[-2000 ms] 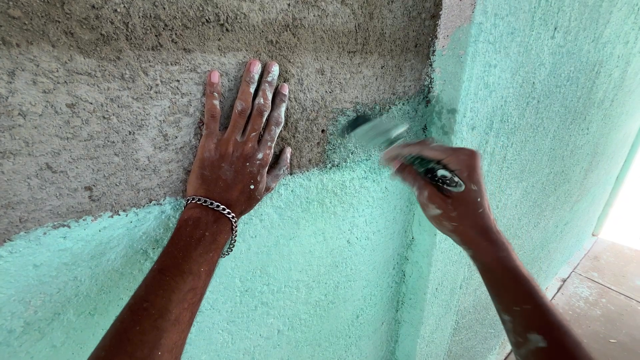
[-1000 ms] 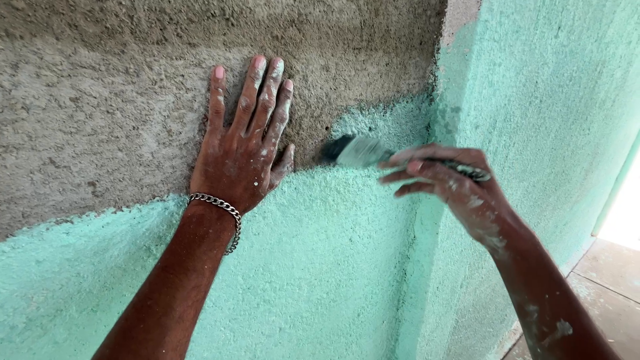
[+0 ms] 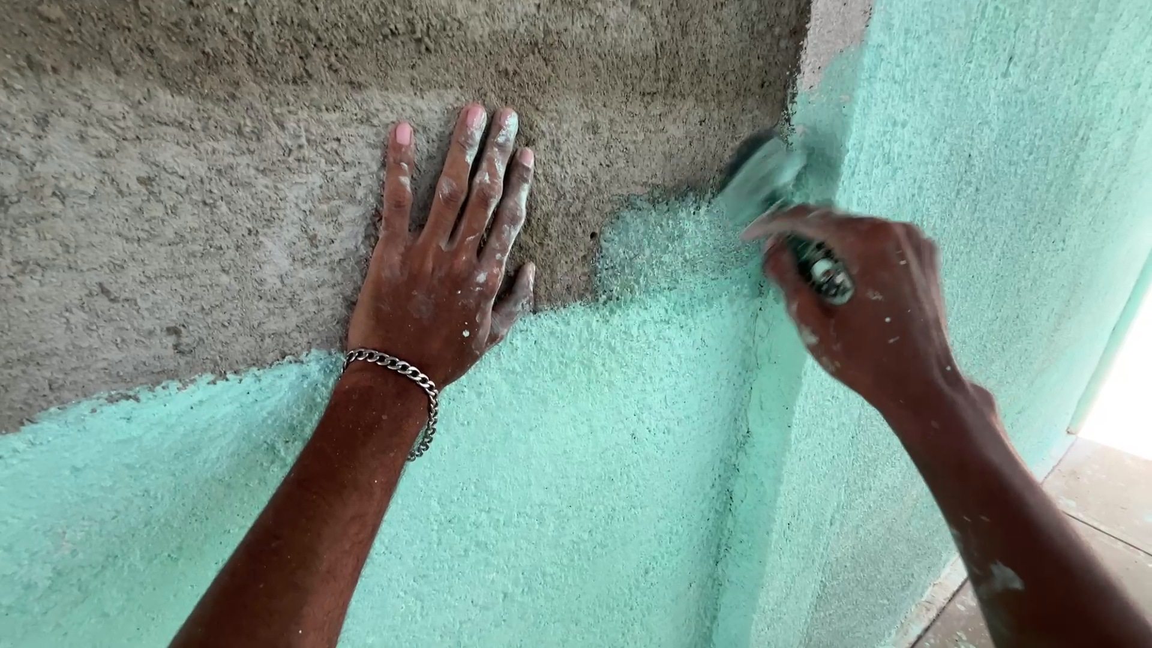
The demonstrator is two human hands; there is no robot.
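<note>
My left hand (image 3: 441,261) lies flat on the bare grey rendered wall (image 3: 207,225), fingers apart and pointing up, flecked with paint. Its wrist, wearing a metal chain bracelet (image 3: 400,367), is over the turquoise painted area (image 3: 558,450). To the right, my right hand (image 3: 864,297) grips a paintbrush (image 3: 765,180) by its paint-spattered handle. The brush head is blurred, tilted up and to the left, at the inner corner by the projecting part of the wall. Thin, patchy turquoise paint (image 3: 670,243) covers the render between the two hands.
A turquoise wall face (image 3: 1008,180) projects along the right side, with an unpainted pinkish-grey strip (image 3: 832,40) at the top of its edge. A tiled floor (image 3: 1102,504) shows at the lower right, beside a bright opening.
My right hand has swung the brush from near my left thumb up and right to the corner. The patch of thin paint reaches further up than two seconds ago. My left hand stays in place.
</note>
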